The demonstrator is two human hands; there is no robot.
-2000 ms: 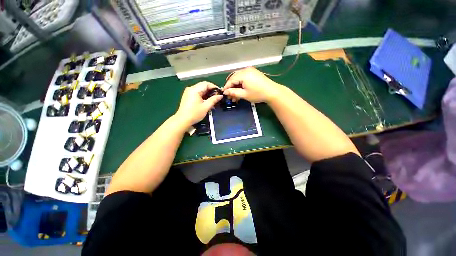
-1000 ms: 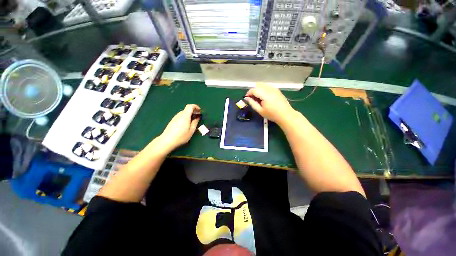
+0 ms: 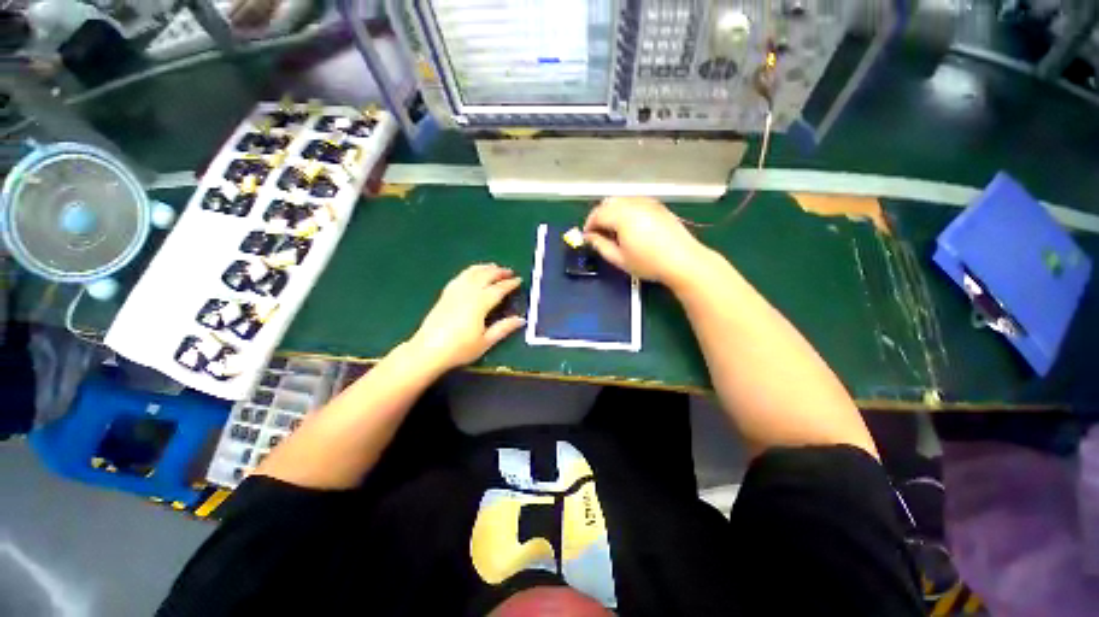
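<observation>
A small black unit [image 3: 580, 260] with a yellow-white tag [image 3: 574, 239] lies on the upper part of the white-bordered dark pad [image 3: 586, 316]. My right hand [image 3: 629, 238] is at the pad's top edge, its fingertips at the tag and the thin brownish cable's end; the exact grip is hidden. My left hand [image 3: 472, 316] is on the green mat left of the pad, its fingers around a small dark unit [image 3: 511, 304] that is mostly covered.
The grey tester [image 3: 699, 72] stands on a pale stand [image 3: 615, 169] behind the pad. A white tray [image 3: 169, 289] with black units in two columns and a fan [image 3: 75, 217] are at left. A blue clipboard [image 3: 1018, 271] is at right. A pocketed tray [image 3: 271, 416] and blue bin [image 3: 90, 422] are below.
My left hand has moved right, onto the dark unit beside the pad. My right hand has stayed near the pad's top. Earlier both hands were together above the pad.
</observation>
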